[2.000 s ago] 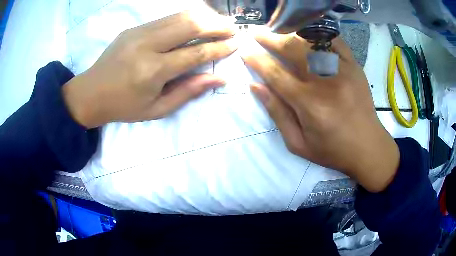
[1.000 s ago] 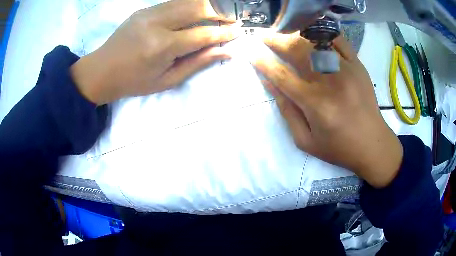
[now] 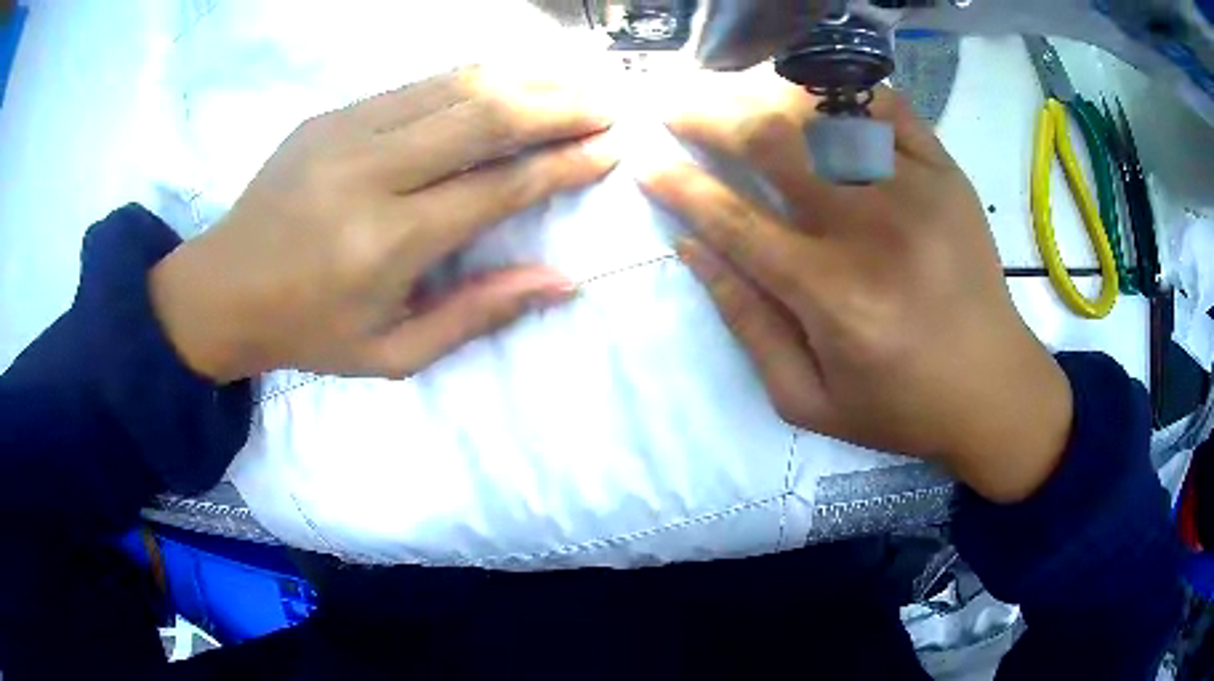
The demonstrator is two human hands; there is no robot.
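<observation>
A large white fabric layer with dark stitch lines (image 3: pixel 533 439) lies over the machine bed and the table's front edge. Grey cloth (image 3: pixel 885 499) shows from under it at the front. My left hand (image 3: pixel 360 226) lies flat on the white layer, fingers towards the needle area. My right hand (image 3: pixel 865 279) lies flat on it from the right, partly behind the grey knob (image 3: pixel 849 146). The fingertips of both hands are near each other, just in front of the presser foot area (image 3: pixel 646 24). Bright glare hides detail there.
Scissors with yellow and green handles (image 3: pixel 1073 226) lie on the table at the right. Slim black snips (image 3: pixel 1134 200) lie beside them. A dark flat object (image 3: pixel 1178 359) is further front. A blue basket (image 3: pixel 233 585) is below the table at the left.
The white fabric's stitch lines have shifted towards the machine. My left hand moved towards the machine, then back towards me. My right hand stays in about the same place.
</observation>
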